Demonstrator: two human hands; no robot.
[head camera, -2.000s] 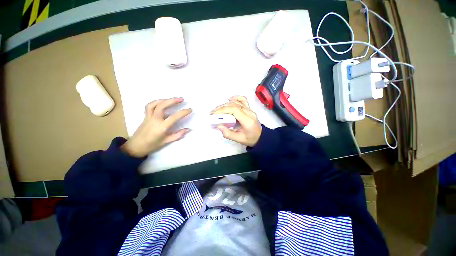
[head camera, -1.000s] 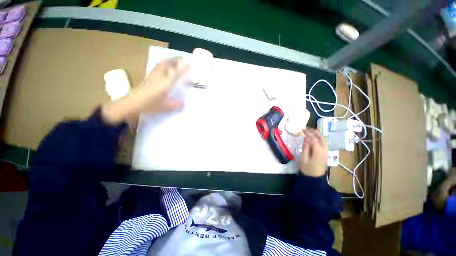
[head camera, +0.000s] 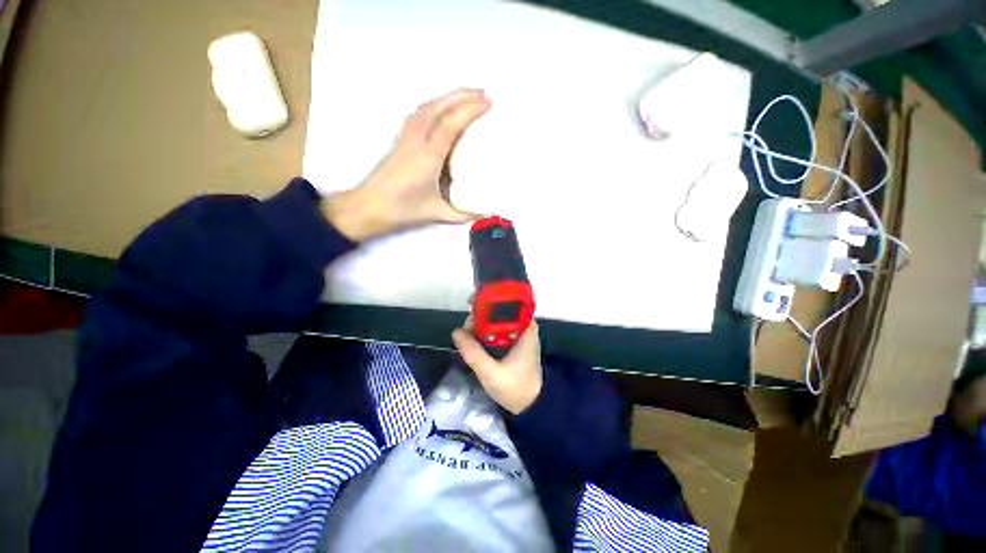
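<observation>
My right hand (head camera: 508, 373) is closed around the handle of the red and black infrared thermometer (head camera: 501, 275) near the front edge of the white sheet. Its small screen faces me and its nose points away. My left hand (head camera: 416, 167) is over the sheet left of the thermometer's nose, thumb and fingers apart in a C shape. The area between them is washed out white, so I cannot tell if it grips a unit. White rounded units lie at the sheet's upper right (head camera: 681, 97) and right side (head camera: 716, 201).
A cream unit (head camera: 249, 84) lies on the brown cardboard (head camera: 130, 140) at left. A white power strip (head camera: 762, 265) with plug adapters (head camera: 813, 262) and looped cables (head camera: 781, 103) is at right, beside upright cardboard (head camera: 908, 270). A person's blue sleeve (head camera: 919, 475) shows at far right.
My right hand has moved left from the sheet's right side and now holds the thermometer, which lay on the sheet before. My left hand has moved right. The view has shifted closer.
</observation>
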